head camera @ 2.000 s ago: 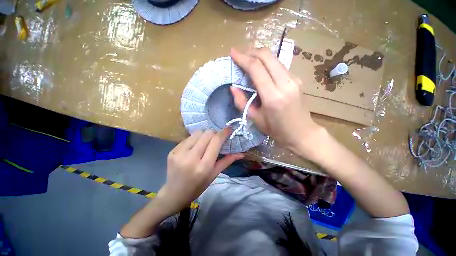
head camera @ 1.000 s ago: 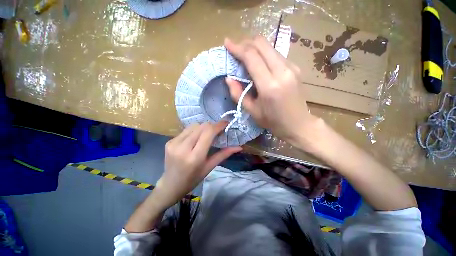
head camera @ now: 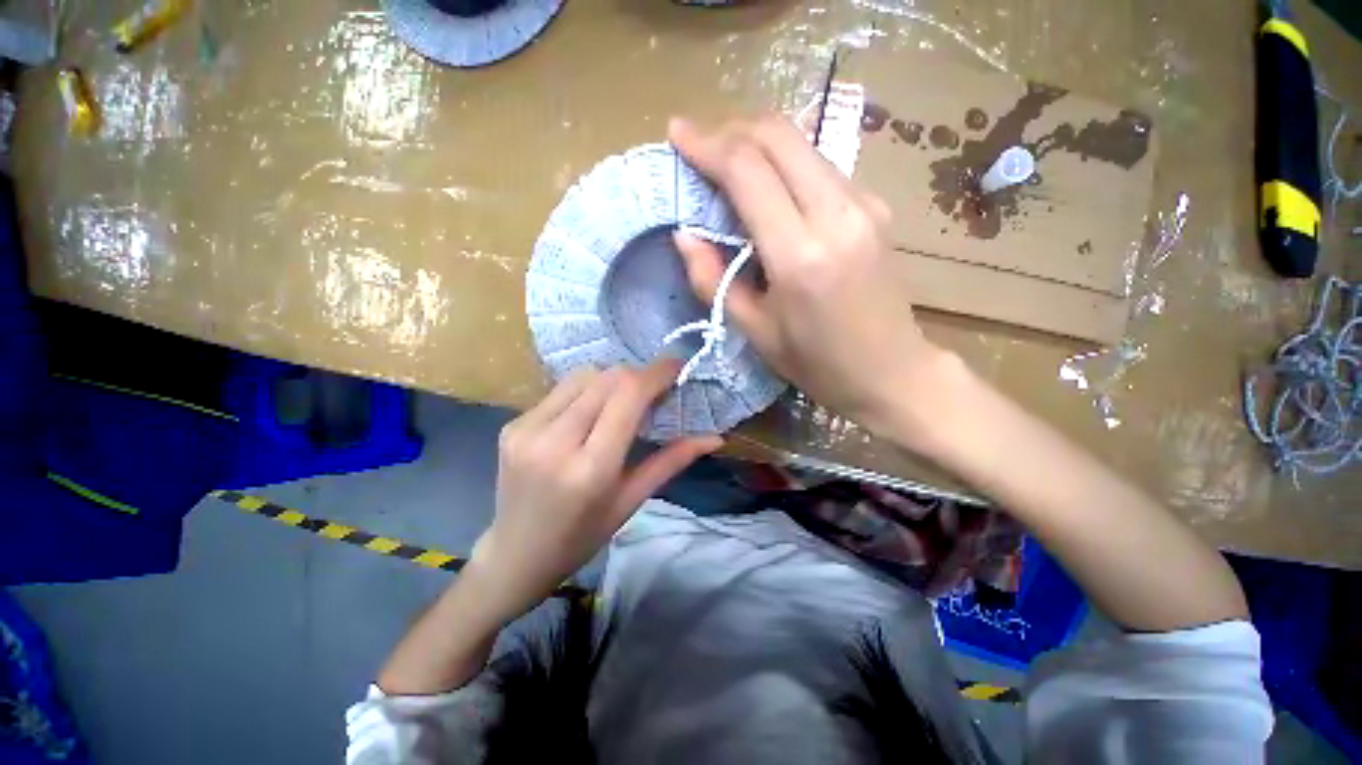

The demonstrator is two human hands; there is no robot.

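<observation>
A pale grey-white miniature hat (head camera: 575, 277) lies at the table's near edge, its round hollow facing up. A white knotted cord (head camera: 722, 307) runs across the right side of the hollow to the near brim. My left hand (head camera: 575, 448) grips the near brim, with fingertips at the cord's knot and the thumb at the brim's outer edge. My right hand (head camera: 822, 277) grips the right side of the brim, fingers on the far brim and thumb at the hollow, by the cord's upper end. It covers the right part of the hat.
A stained cardboard board (head camera: 1031, 284) with a white nozzle-like piece (head camera: 1008, 168) is on the right. Beyond are a black-yellow tool (head camera: 1286, 142) and tangled cords (head camera: 1307, 396). Another hat (head camera: 475, 30) is at the back, a small yellow tube (head camera: 75, 102) far left. A blue bin (head camera: 1016, 613) is below.
Since the first frame the view has shifted slightly, with the hat and both hands a little higher in it. Both hands keep nearly the same hold on the hat and cord.
</observation>
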